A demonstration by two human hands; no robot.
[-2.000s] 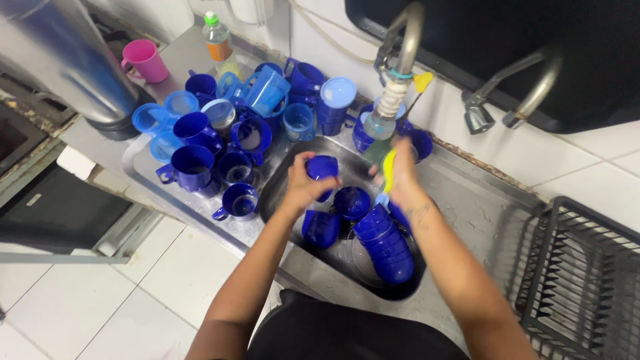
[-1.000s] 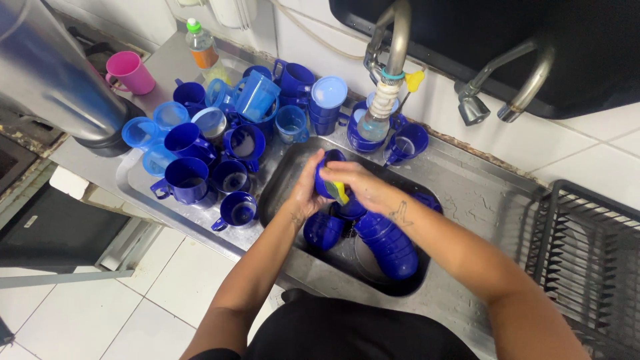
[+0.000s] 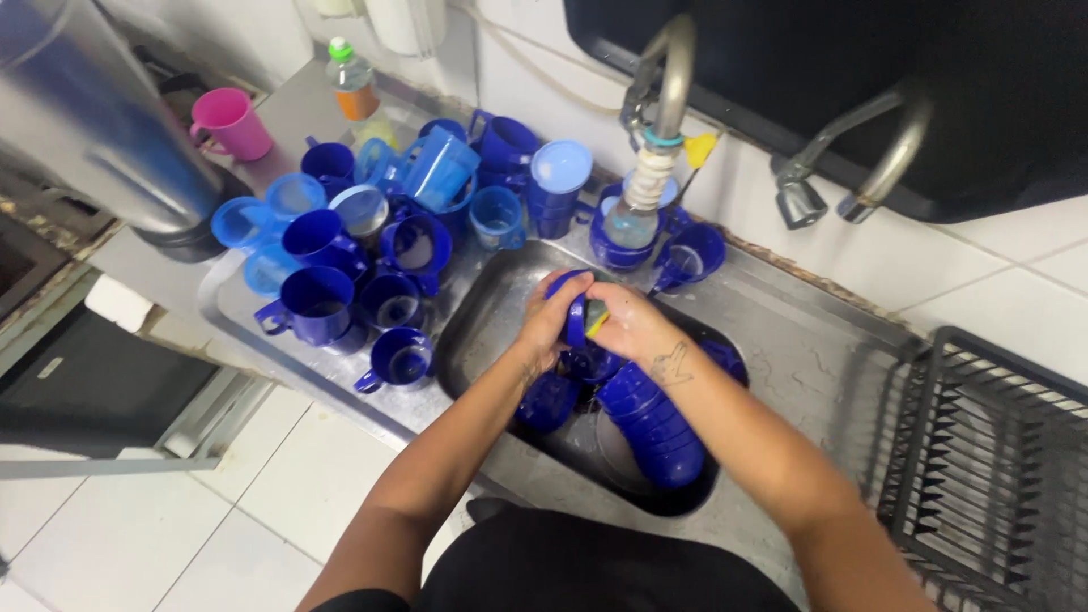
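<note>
Over the steel sink basin (image 3: 476,340), my left hand (image 3: 544,321) grips a dark blue plastic mug (image 3: 575,321). My right hand (image 3: 627,319) presses a yellow and green sponge (image 3: 597,317) against the mug, near its handle. Below my hands, a nested stack of blue cups or bowls (image 3: 654,425) lies tilted in the basin, with another blue piece (image 3: 546,399) beside it. Many dark and light blue mugs (image 3: 317,304) crowd the drainboard to the left. Behind the basin, a blue mug (image 3: 693,253) lies tilted near a stack under the faucet.
A faucet (image 3: 676,76) with a white filter hangs behind the basin, and a second faucet (image 3: 901,153) is at its right. A black dish rack (image 3: 922,425) stands at right. A pink mug (image 3: 231,126), a soap bottle (image 3: 353,89) and a large metal container (image 3: 110,127) stand at left.
Two seconds ago my hands were apart, the left on a blue mug, the right with the sponge near the faucet. They have come together, and the sponge is on the mug.
</note>
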